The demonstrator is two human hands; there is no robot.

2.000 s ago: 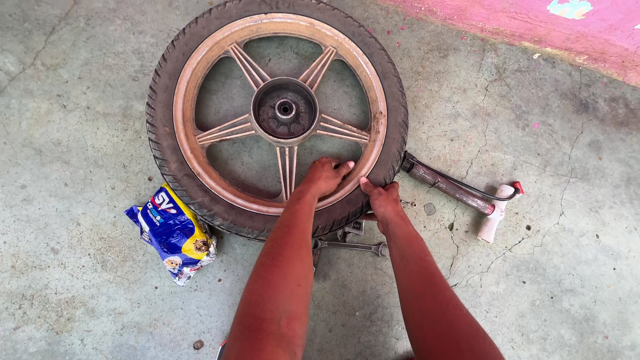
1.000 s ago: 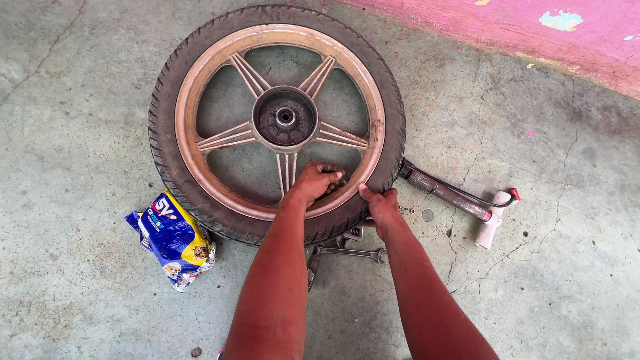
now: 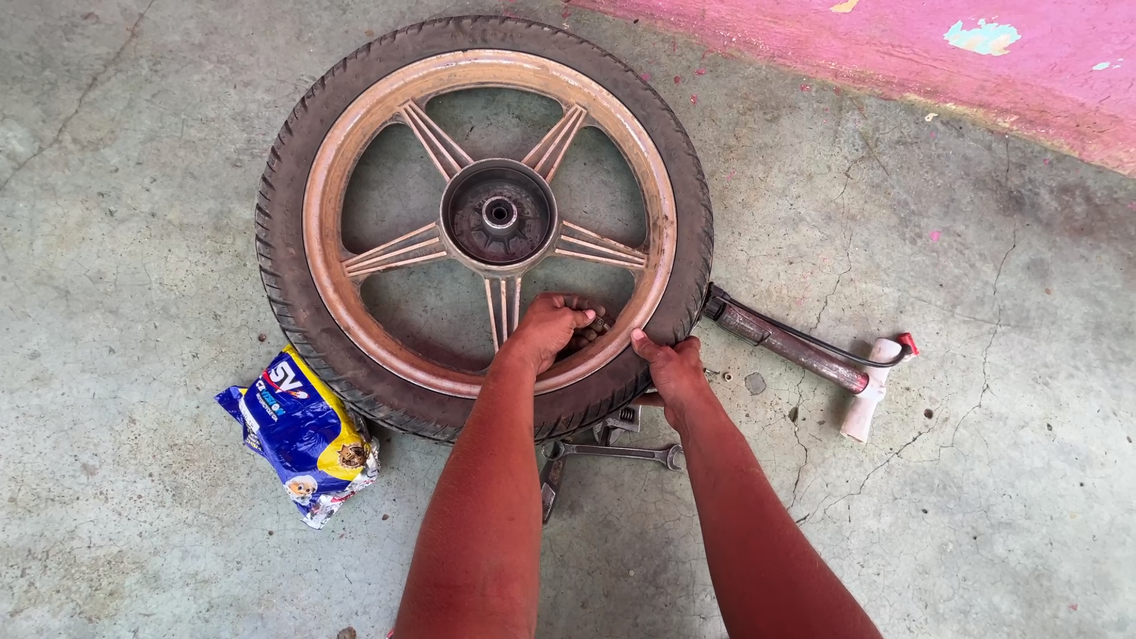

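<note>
A motorcycle wheel with a bronze five-spoke alloy rim (image 3: pixel 315 204) and a black rubber tyre (image 3: pixel 288 275) lies flat on the concrete floor, its dark hub (image 3: pixel 500 213) facing up. My left hand (image 3: pixel 559 328) is at the rim's inner edge, right of the lowest spoke, its fingers curled around something small and dark that I cannot make out, perhaps the valve stem. My right hand (image 3: pixel 672 368) grips the tyre at the lower right, thumb on the sidewall and fingers over the tread, partly hidden beneath it.
A hand pump (image 3: pixel 790 346) with a white handle and black hose lies to the right. Below the tyre are an open-ended wrench (image 3: pixel 617 452), an adjustable wrench (image 3: pixel 619 422) and another partly hidden tool (image 3: pixel 550 488). A blue and yellow plastic packet (image 3: pixel 306 435) touches the tyre's lower left. A pink wall base (image 3: pixel 870 53) crosses the upper right.
My left fingers, more extended along the rim two seconds ago, are now curled at its inner edge. My right hand stays on the tyre.
</note>
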